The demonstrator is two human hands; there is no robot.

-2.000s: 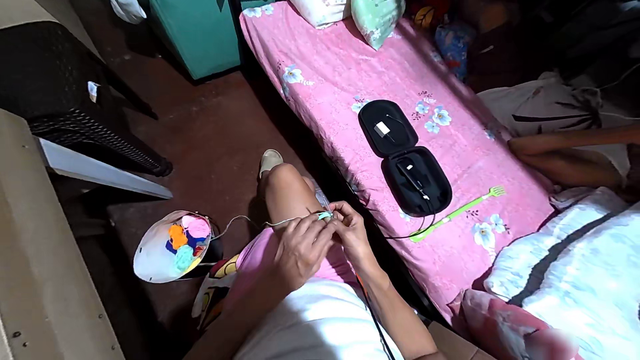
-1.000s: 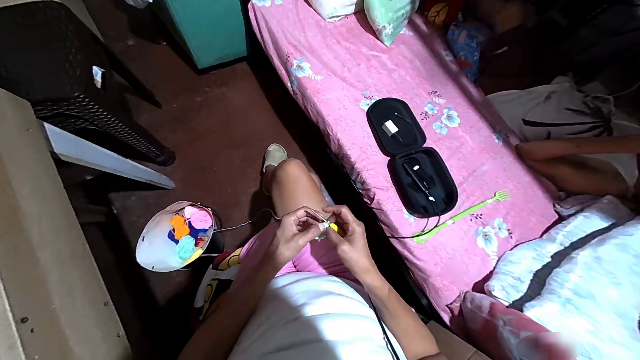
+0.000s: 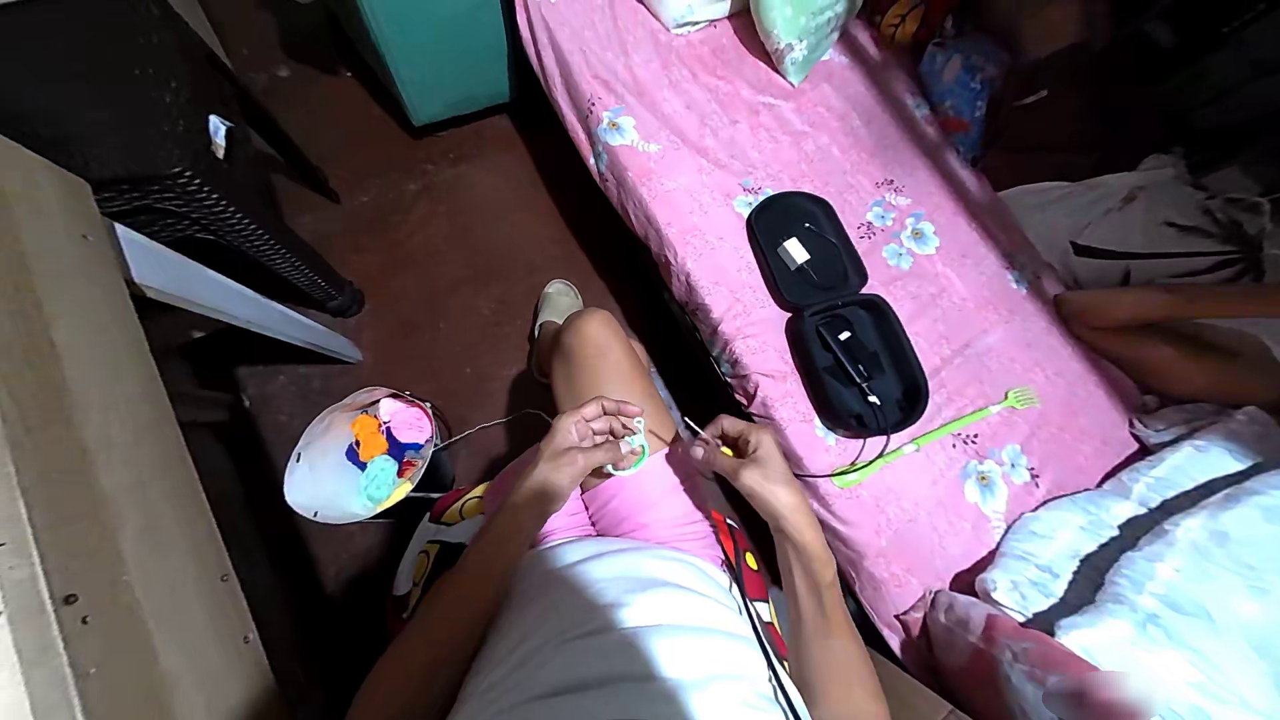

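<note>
My left hand (image 3: 590, 440) pinches a small ring-shaped piece of green and white yarn work (image 3: 636, 450) above my lap. To its right, my right hand (image 3: 735, 455) holds a crochet hook (image 3: 697, 430), its thin tip pointing up and left toward the piece; a bit of yellow shows by the fingers. The two hands are apart. A thin strand of yarn (image 3: 490, 427) runs from the left hand's side to a white container (image 3: 325, 470), which holds balls of orange, pink, blue and teal yarn (image 3: 381, 478).
On the pink flowered bed sheet (image 3: 680, 200) lie an open black zip case (image 3: 858, 365) with a cable and a green back scratcher (image 3: 930, 435). Another person's bare limb (image 3: 1180, 325) rests at the right. A black plastic stool (image 3: 230, 220) and a wooden panel (image 3: 110, 450) stand left.
My hands, close together around the yarn work in both earlier frames, are now apart. The green and white ring and the hook's tip show more plainly.
</note>
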